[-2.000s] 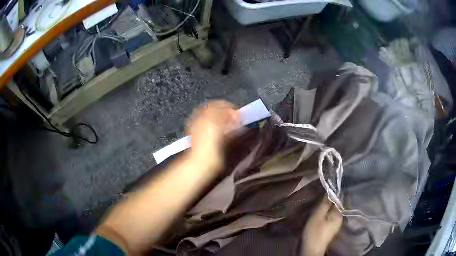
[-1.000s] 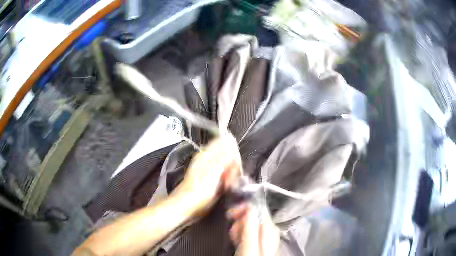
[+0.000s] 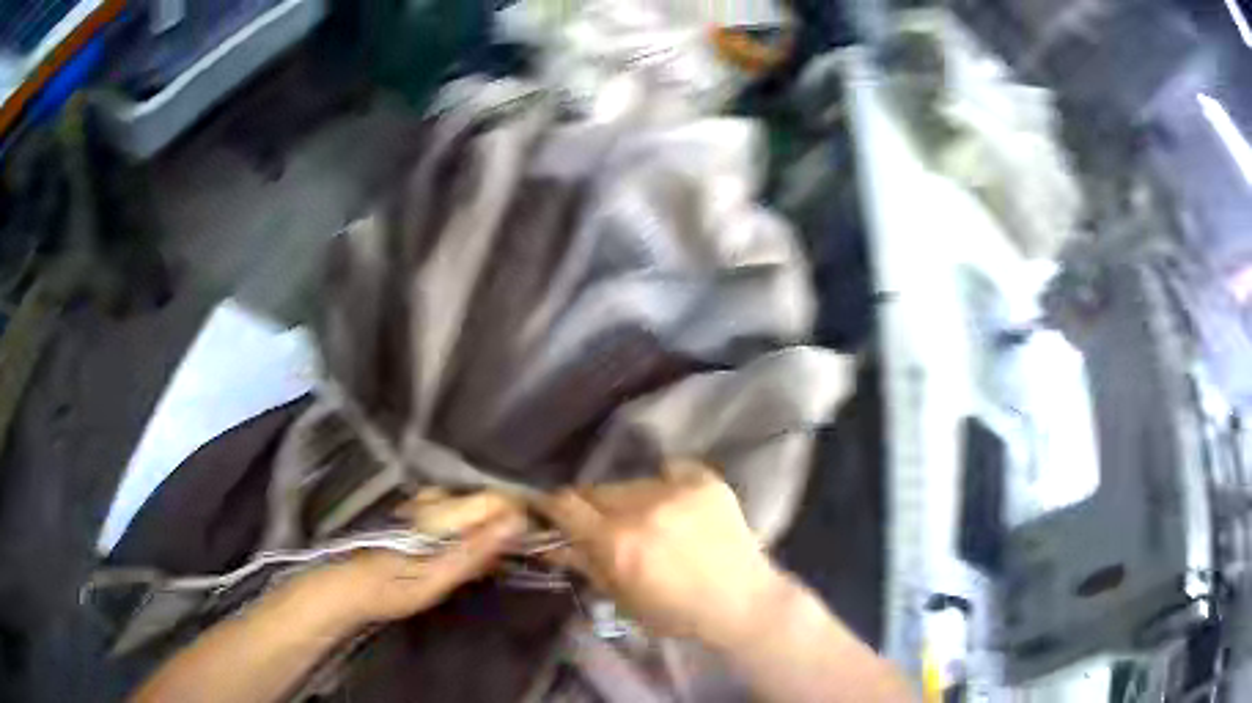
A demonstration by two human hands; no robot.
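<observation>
A bulky bundle of taupe-brown garment pieces (image 3: 536, 302) fills the middle, gathered tight near the hands. A pale narrow tie strip (image 3: 295, 556) lies around the gathered part, with loose ends trailing to the lower left. My left hand (image 3: 460, 536) is closed on the strip at the gather. My right hand (image 3: 659, 536) is beside it, fingers closed on the strip too. The fingertips nearly meet and the knot area is blurred. A white sheet (image 3: 220, 405) sticks out of the bundle at the left.
A white tub (image 3: 213, 83) stands at the upper left. A white table (image 3: 913, 412) with a grey-white sewing machine (image 3: 1098, 481) is at the right, with pale cloth (image 3: 995, 151) on it. More pale cloth (image 3: 645, 48) lies beyond the bundle.
The view has swung right, bringing the table and machine in. My hands, earlier apart, have come together at the gathered bundle. The strip, earlier loose over the cloth, now runs around the gather.
</observation>
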